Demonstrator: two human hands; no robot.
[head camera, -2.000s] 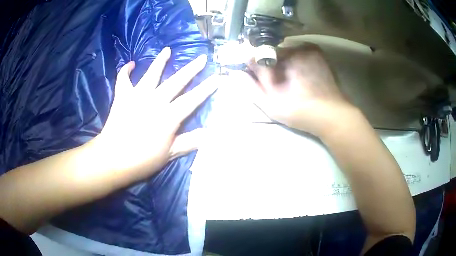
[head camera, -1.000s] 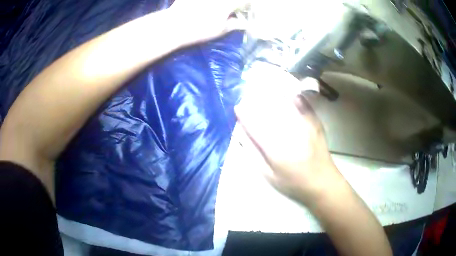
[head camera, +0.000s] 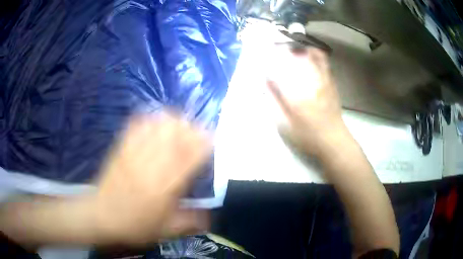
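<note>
The glossy navy fabric panel (head camera: 117, 60) covers the left side, with a white backing border (head camera: 220, 189) along its right and bottom edges. My left hand (head camera: 152, 167) is blurred over the panel's lower right corner; its fingers are not clear. My right hand (head camera: 304, 86) is over the white table, just below the machine's small pale knob (head camera: 296, 28). Its fingertips are overexposed, and I cannot tell whether they hold anything. The metal parts around the needle area (head camera: 259, 6) are at the top edge, partly cut off.
The pale machine body (head camera: 375, 66) spans the upper right. Dark looped scissors (head camera: 422, 132) are at the right of the white table (head camera: 391, 146). Dark fabric lies below the table's front edge, and something red shows at far right.
My left hand has come down from the needle area to the panel's lower edge. My right hand stays near the machine, slightly higher in view. The machine sits higher in the picture.
</note>
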